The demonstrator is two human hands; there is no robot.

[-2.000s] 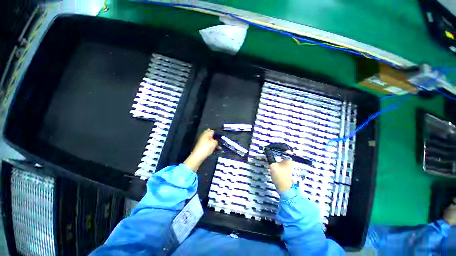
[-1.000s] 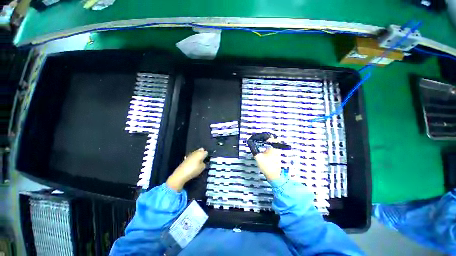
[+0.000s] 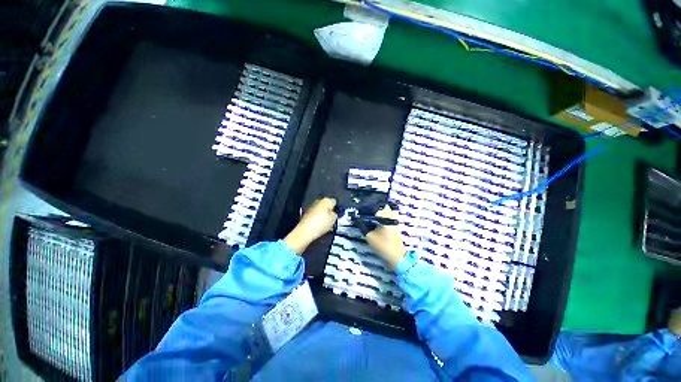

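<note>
My left hand (image 3: 319,219) is over the near left part of the right black tray (image 3: 568,246). Its fingers are closed on a small dark-and-white part (image 3: 348,217), mostly hidden between the hands. My right hand (image 3: 385,237) holds a black hand tool (image 3: 378,219), its front end against or very near that part; contact is too blurred to tell. Just behind, a few short silver-white parts (image 3: 369,179) lie together on the tray floor. Tight rows of silver-white parts (image 3: 463,194) fill the tray's right side, with a shorter block (image 3: 360,268) below my hands.
A left black tray (image 3: 45,153) holds a column of parts (image 3: 257,123). A lower tray of parts (image 3: 60,298) stands at lower left. A blue hose (image 3: 549,181) crosses the right tray. Behind are a white wrap (image 3: 352,39) and brown carton (image 3: 590,108). Another person's sleeve (image 3: 616,352) shows at lower right.
My right hand and the tool have moved left to meet my left hand, which has come up with a part at its fingers. The camera view has tilted.
</note>
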